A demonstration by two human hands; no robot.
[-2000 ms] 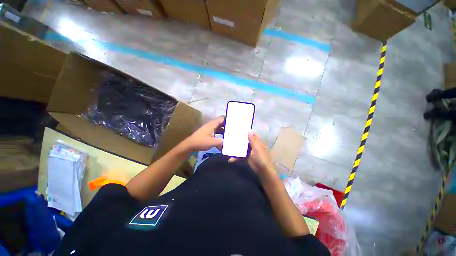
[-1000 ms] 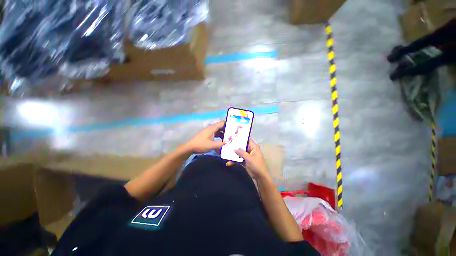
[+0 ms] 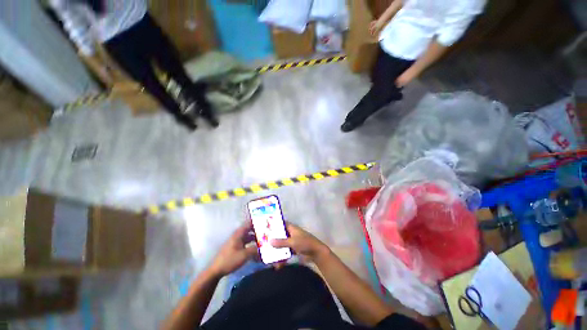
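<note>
A smartphone with a bright screen of white, blue and red patches is held upright in front of my body, low in the middle of the view. My left hand grips its left edge, with the fingers partly hidden behind it. My right hand holds its right side, and the right thumb lies over the lower part of the screen. Both hands are bare. The screen content is too blurred to read.
Two people stand ahead, one in dark trousers, one in a white shirt. An olive sack lies on the floor. Cartons stand left. Plastic bags, scissors and paper are right. Yellow-black tape crosses the floor.
The view has swung right, away from the open carton and stacked boxes, towards two people and the bags. The phone stays in both hands; its screen went from white to coloured.
</note>
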